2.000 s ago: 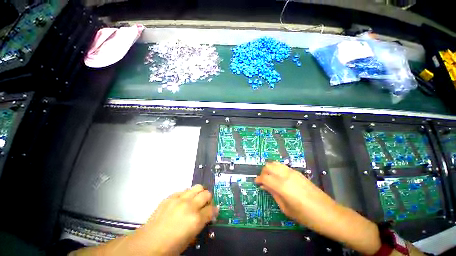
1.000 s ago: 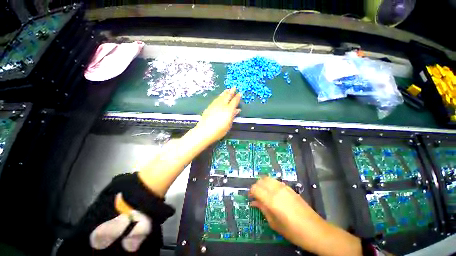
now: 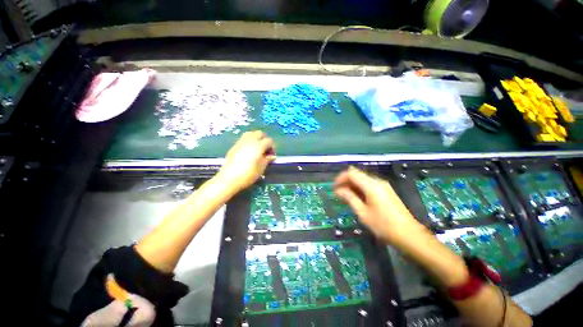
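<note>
A black carrier frame [image 3: 234, 255] holds green circuit boards [image 3: 307, 276] in front of me. My left hand [image 3: 248, 157] is over the frame's upper left corner, fingers closed together at the shelf edge below the blue pile; whether it holds a part cannot be seen. My right hand [image 3: 365, 197] is blurred, above the upper right board, fingers bent; its fingertips are too blurred to show a part. A pile of blue components [image 3: 295, 107] and a pile of pale small components [image 3: 203, 112] lie on the green shelf.
A crumpled bag of blue components [image 3: 412, 105] and a black bin with yellow parts [image 3: 536, 110] are at the right. A second loaded frame [image 3: 409, 191] adjoins right. A pink-white cloth [image 3: 114, 94] and stacked frames stand left. A green fan [image 3: 455, 15] is behind.
My left hand went from the frame to the blue pile, then back down to the frame's upper edge. My right hand rose from the lower boards to the upper right one. The view shifted.
</note>
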